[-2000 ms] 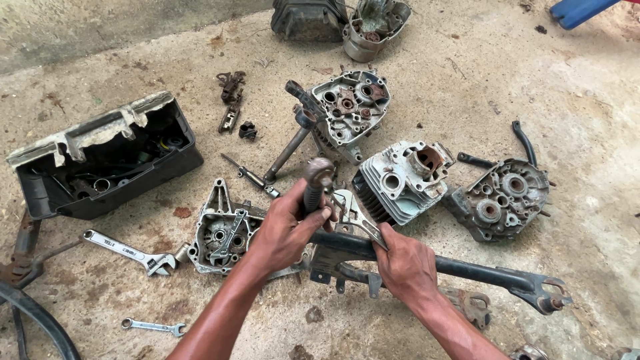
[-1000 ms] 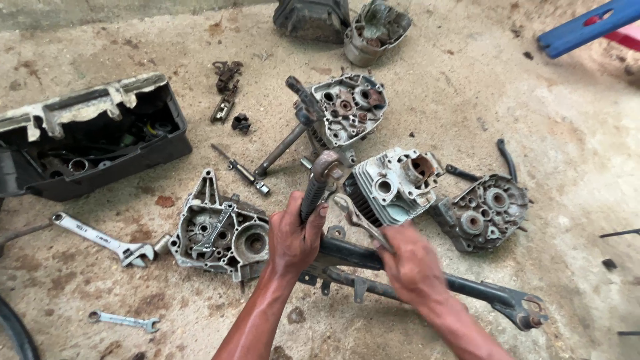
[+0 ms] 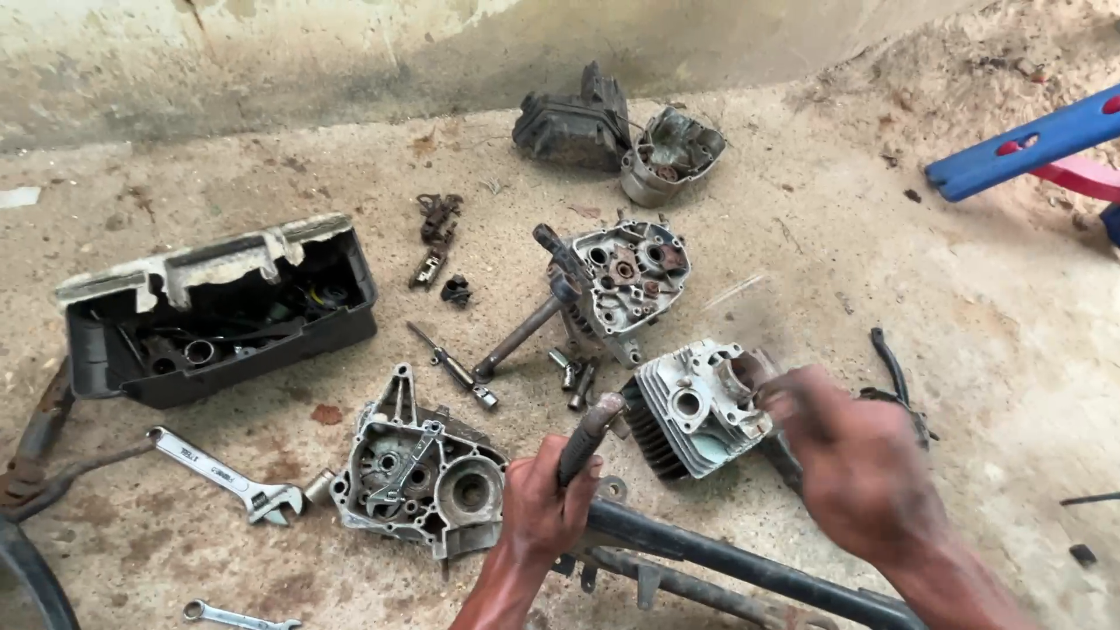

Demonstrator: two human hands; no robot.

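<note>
My left hand (image 3: 538, 499) grips a dark, ribbed rod-like metal part (image 3: 584, 442) that rises from the end of a black tubular metal frame (image 3: 709, 547). My right hand (image 3: 853, 464) is raised over the right side of that frame, blurred by motion; what its fingers hold, if anything, cannot be made out. Between the hands, just beyond them, sits a finned engine cylinder part (image 3: 696, 411). An engine casing half (image 3: 420, 481) lies left of my left hand, with a combination wrench (image 3: 407, 472) on it.
A black toolbox (image 3: 262, 350) with a broken pale edge holds tools at left. Near it lie an adjustable wrench (image 3: 223, 472) and another wrench (image 3: 236, 615). Another engine casing (image 3: 626, 276), a dark metal shaft (image 3: 521, 337) and a socket joint tool (image 3: 455, 367) lie farther back. A blue bar (image 3: 1024, 144) juts in at right.
My right hand has moved right, away from my left hand and the wrench-like tool seen between them earlier. My left hand keeps its grip on the ribbed part. The view has shifted.
</note>
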